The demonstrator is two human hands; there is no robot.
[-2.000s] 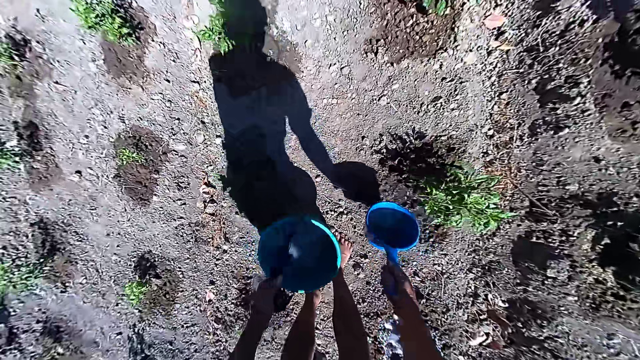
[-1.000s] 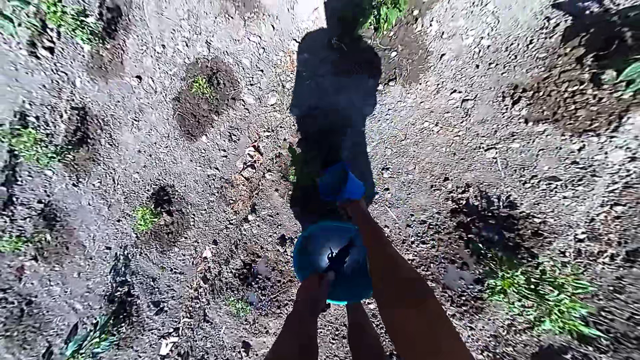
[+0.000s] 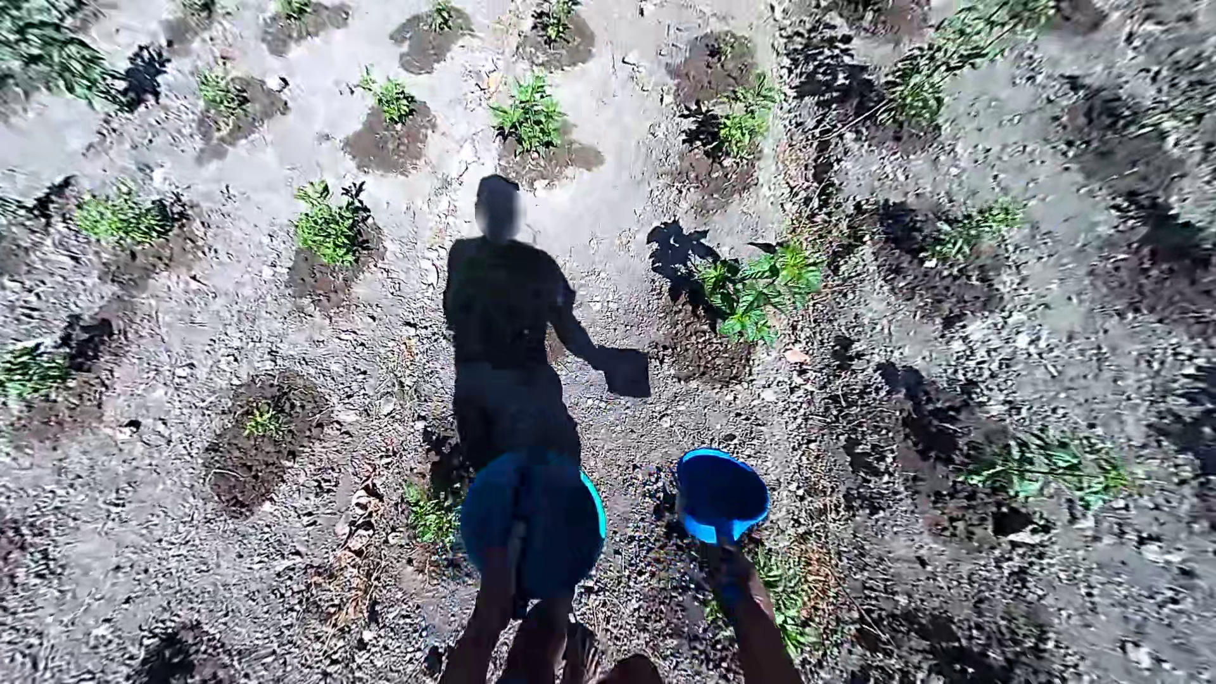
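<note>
My right hand (image 3: 730, 575) grips the handle of a blue plastic dipper (image 3: 724, 494), held out low on the right above the soil. Its inside looks dark, and its contents cannot be made out. My left hand (image 3: 496, 579) is closed at the near left side of a round blue basin (image 3: 560, 518), which hangs in front of my legs. Shade covers much of the basin, so what is inside does not show plainly. The dipper and the basin are apart, with bare ground between them.
Small green plants (image 3: 530, 116) stand in patches of dark, damp soil across the dry, stony ground. A leafy plant (image 3: 755, 290) grows ahead of the dipper, and a small one (image 3: 432, 516) is close left of the basin. My shadow (image 3: 508, 313) falls forward. Bare feet show below.
The dipper in my right hand has moved from above the basin out to the right. The basin remains in my left hand. The view has tilted up, showing more ground ahead.
</note>
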